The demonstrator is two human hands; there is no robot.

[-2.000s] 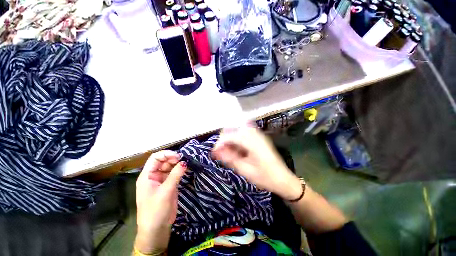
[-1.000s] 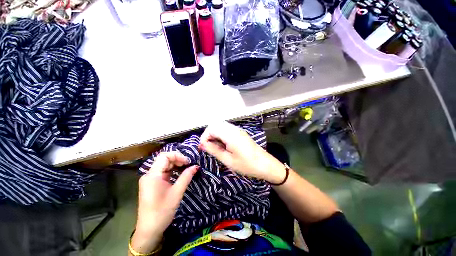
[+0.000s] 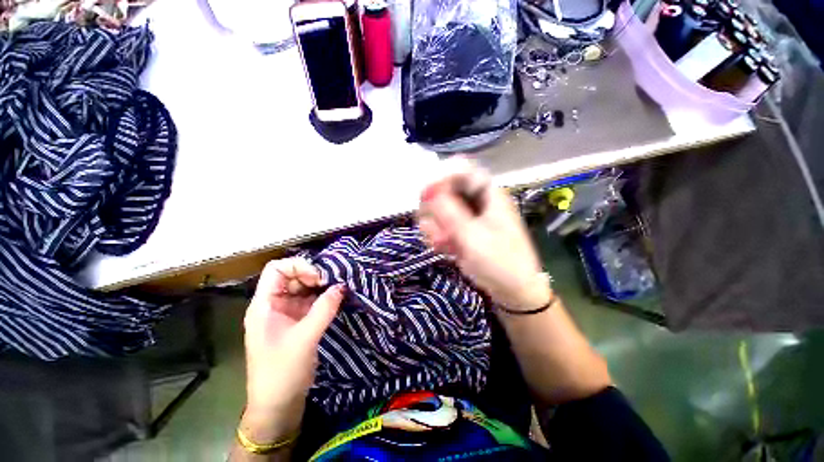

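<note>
A dark garment with thin white stripes [image 3: 397,316] lies bunched on my lap below the table edge. My left hand [image 3: 294,311] pinches the cloth between thumb and fingers at its left upper part. My right hand [image 3: 474,221], with a dark bracelet on the wrist, is raised away from the cloth, over the table edge. It is blurred, with the fingertips drawn together. No needle or thread can be made out.
The white table [image 3: 235,180] holds a striped garment pile [image 3: 63,180] at left, a smartphone [image 3: 327,63] on a dark stand, a red spool [image 3: 377,45], a clear plastic bag [image 3: 461,54], small dark bits [image 3: 542,120] and a pink-lilac spool basket [image 3: 691,104]. A blue bin [image 3: 619,263] is under the table.
My right hand was near the cloth by my left hand and has moved up and to the right. My left hand stays at the cloth. The view has shifted slightly.
</note>
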